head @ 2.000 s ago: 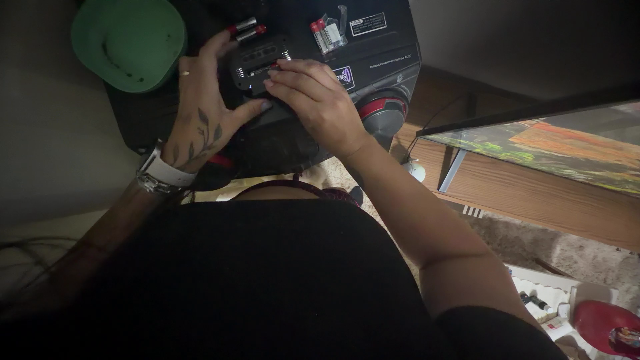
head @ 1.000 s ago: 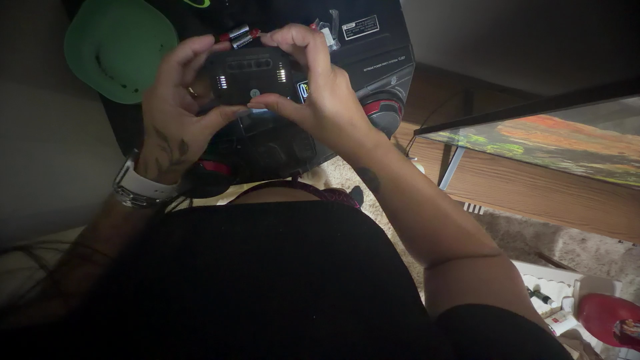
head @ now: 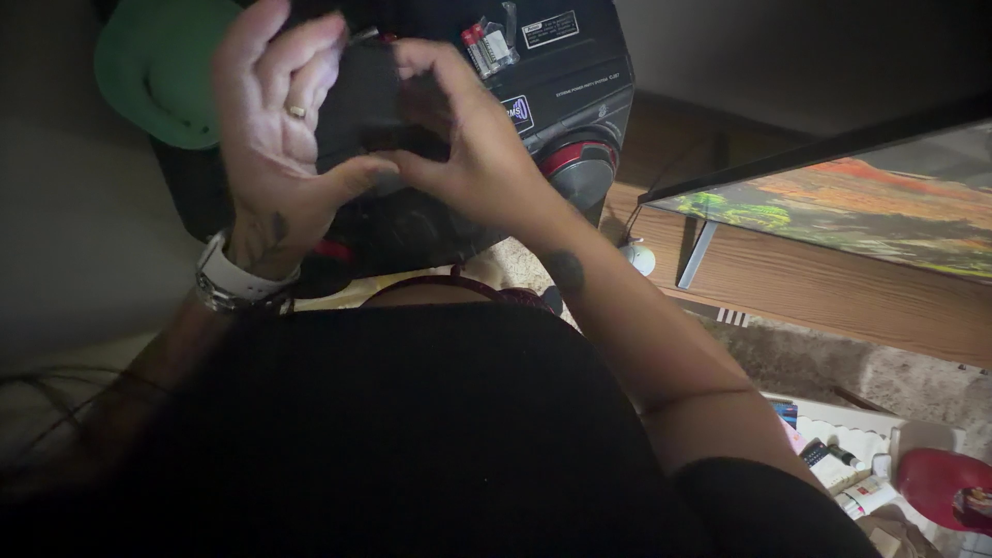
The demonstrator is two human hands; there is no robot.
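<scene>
Between my two hands is a dark, boxy device (head: pixel 360 105), tilted and blurred, so its details are hard to make out. My left hand (head: pixel 283 116), with a ring and a white-strapped watch, holds its left side. My right hand (head: pixel 473 139) grips its right side, and both thumbs meet at the lower edge. Just beyond it, partly hidden, a small battery (head: pixel 364 35) shows. Red and silver batteries in clear plastic wrap (head: pixel 487 50) lie right of my hands on the black party speaker (head: pixel 577 85).
A green plastic bowl (head: pixel 159 85) rests at the speaker's left. To the right, a television (head: pixel 876 201) stands on a wooden cabinet (head: pixel 806 287), beside a small white round device (head: pixel 638 260). Lower right are a tray of small items (head: pixel 845 434) and a red object (head: pixel 942 488).
The device has been raised and tipped in my hands; its face with metal contacts, visible earlier, is now out of sight. My left hand has turned, showing more of its palm.
</scene>
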